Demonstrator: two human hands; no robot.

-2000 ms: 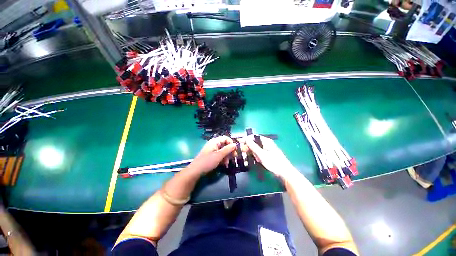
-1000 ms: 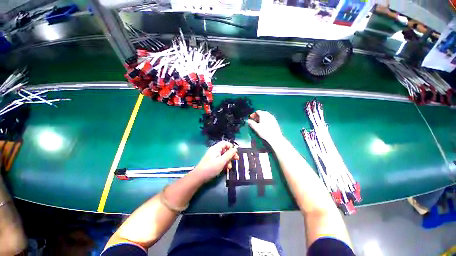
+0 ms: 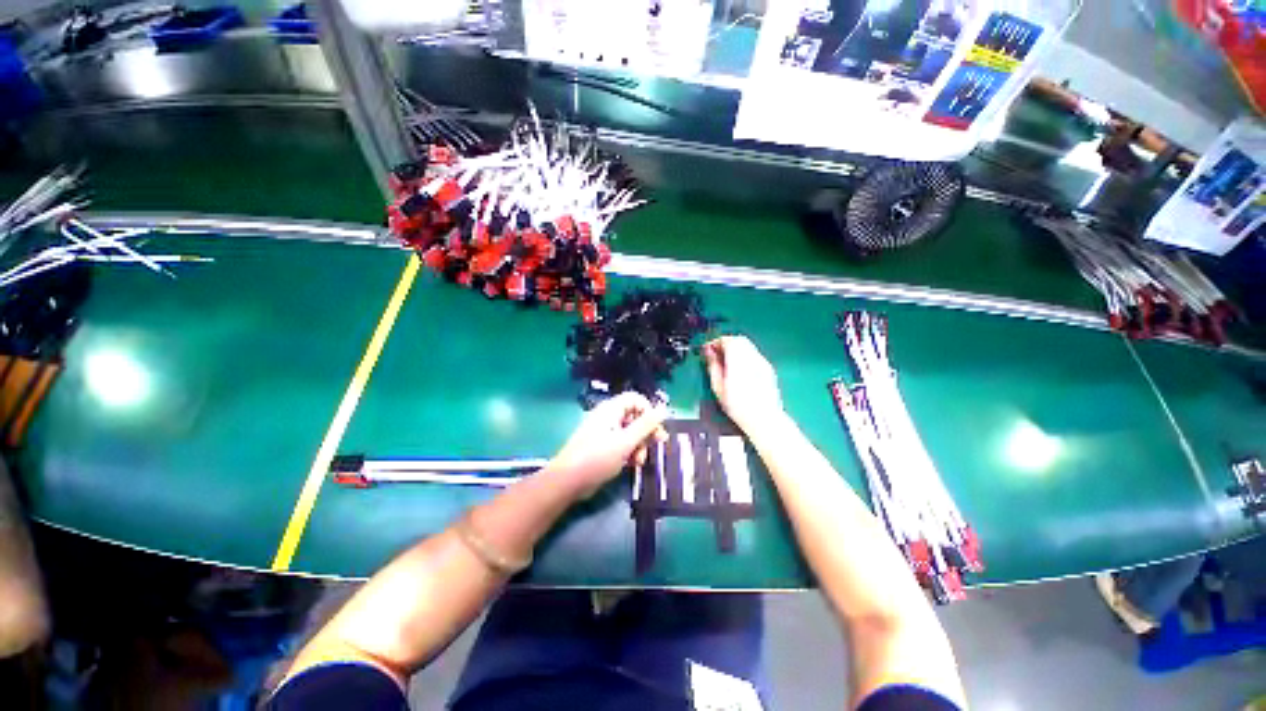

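Note:
A harness lead with white wires (image 3: 451, 471) lies from its red and black connector (image 3: 356, 471) to my left hand (image 3: 615, 436). My left hand grips its free end; the fingertips hide the wire tips. My right hand (image 3: 736, 378) is at the right edge of the loose black parts pile (image 3: 639, 340), fingertips close together; a small dark part seems to show at them, too small to be sure it is held. The taped template (image 3: 694, 472), pale with black strips, lies below and between my hands.
A heap of red and black connector harnesses (image 3: 507, 236) stands behind left. A harness bundle (image 3: 902, 458) lies at right. A black fan (image 3: 902, 204) and hanging sheets (image 3: 902, 70) are behind. A yellow line (image 3: 347, 417) crosses the green worktop at left. Another person's arm shows at the left edge.
My right hand has moved from beside my left hand above the template to the black pile's right edge. My left hand still holds the lead. The camera view has shifted.

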